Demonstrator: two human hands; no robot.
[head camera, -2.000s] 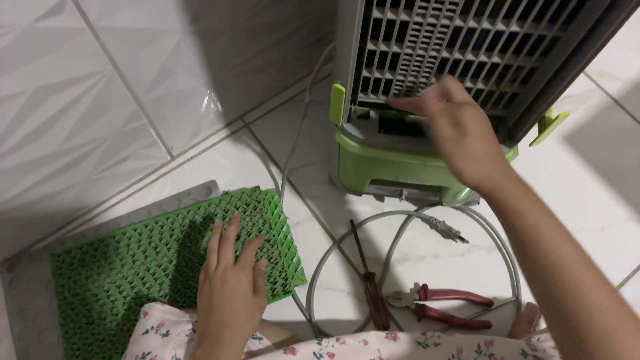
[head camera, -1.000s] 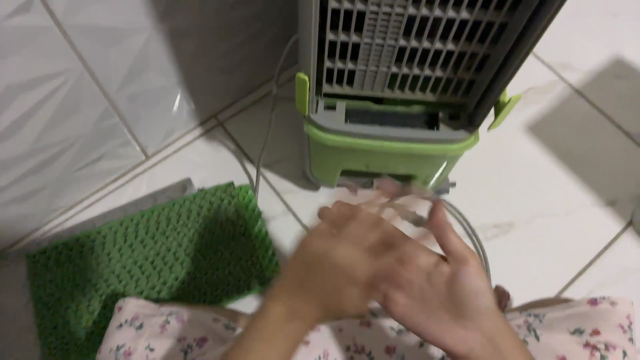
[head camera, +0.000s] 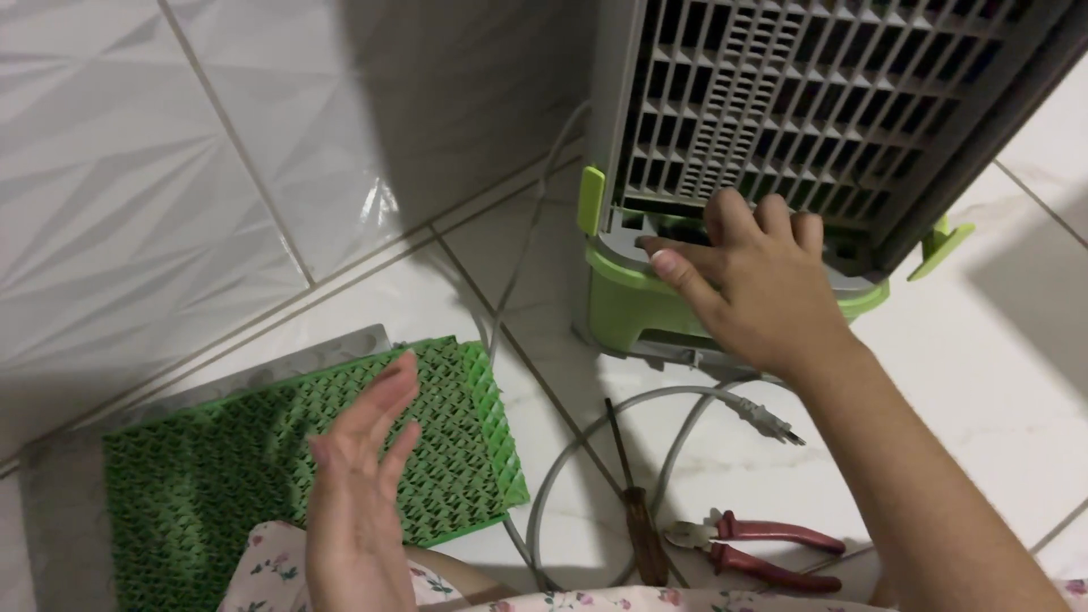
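An air cooler (head camera: 799, 110) with a grey grille stands on the floor, its green water tank (head camera: 629, 306) at the base. My right hand (head camera: 748, 280) rests at the slot between grille and tank, fingers reaching over the grey rim; whether the fingertips grip anything is hidden. My left hand (head camera: 365, 476) is raised over a green honeycomb cooling pad (head camera: 221, 476), palm turned sideways, fingers apart and holding nothing. The pad lies partly over a grey perforated panel (head camera: 331, 344).
A screwdriver (head camera: 643, 527) and red-handled diagonal cutters (head camera: 782, 533) lie near my lap. The grey power cord (head camera: 561, 467) loops around there, its plug (head camera: 769, 422) below the cooler. A tiled wall (head camera: 153, 170) stands at left.
My hands were together in front of the cooler one second ago; now they are apart, the right at the cooler's slot, the left over the pad. The screwdriver and cutters are visible again.
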